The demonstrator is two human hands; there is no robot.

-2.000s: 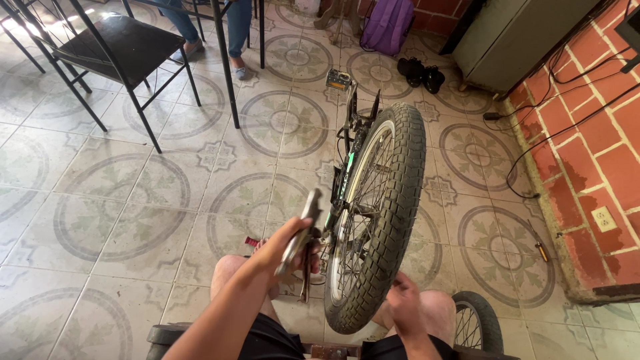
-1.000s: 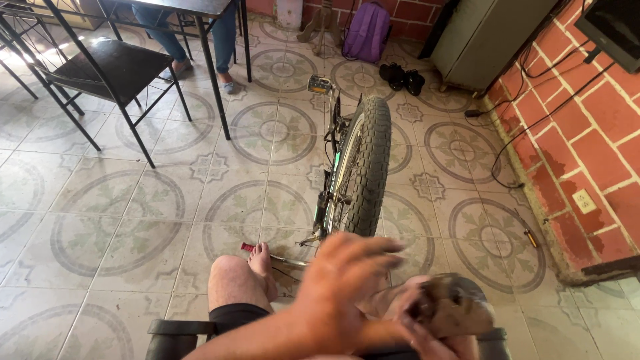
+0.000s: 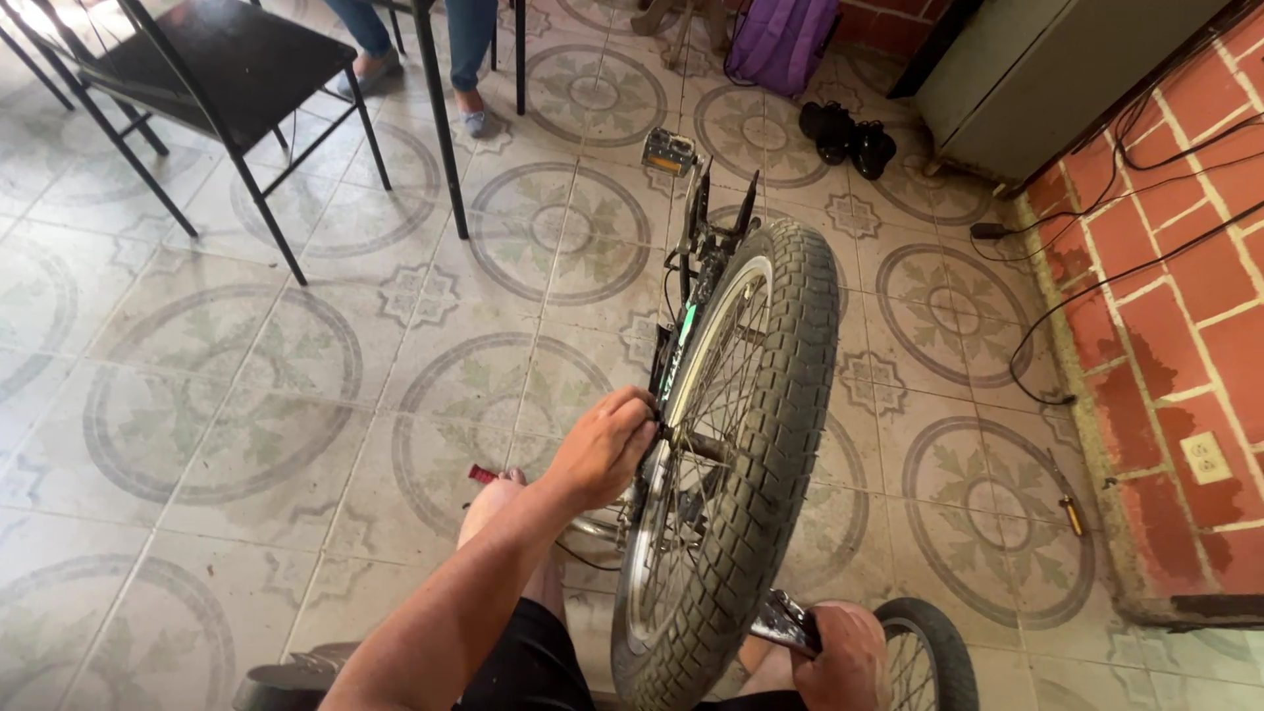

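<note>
A bicycle wheel with a knobby black tire (image 3: 790,395) stands between my legs, mounted on a dark frame with green markings (image 3: 681,341). My left hand (image 3: 610,444) is at the wheel's axle area on the frame's left side, fingers bent together; whether they pinch a small part is hidden. To the right of the tire's lower end, my right hand (image 3: 844,657) is closed around a metal tool (image 3: 785,622), its type unclear. A pedal with an orange reflector (image 3: 670,151) sticks out at the far end of the bicycle.
A second wheel (image 3: 928,652) is at lower right. A yellow-handled tool (image 3: 1071,515) lies by the brick wall (image 3: 1165,326), near black cables. Black shoes (image 3: 849,138), a purple backpack (image 3: 785,44) and a grey cabinet (image 3: 1047,79) are beyond. A black chair (image 3: 222,74) and another person's feet (image 3: 474,114) are upper left.
The metal tool was in my left hand two seconds ago; my right hand holds it now. My left hand has moved back to the wheel's axle area.
</note>
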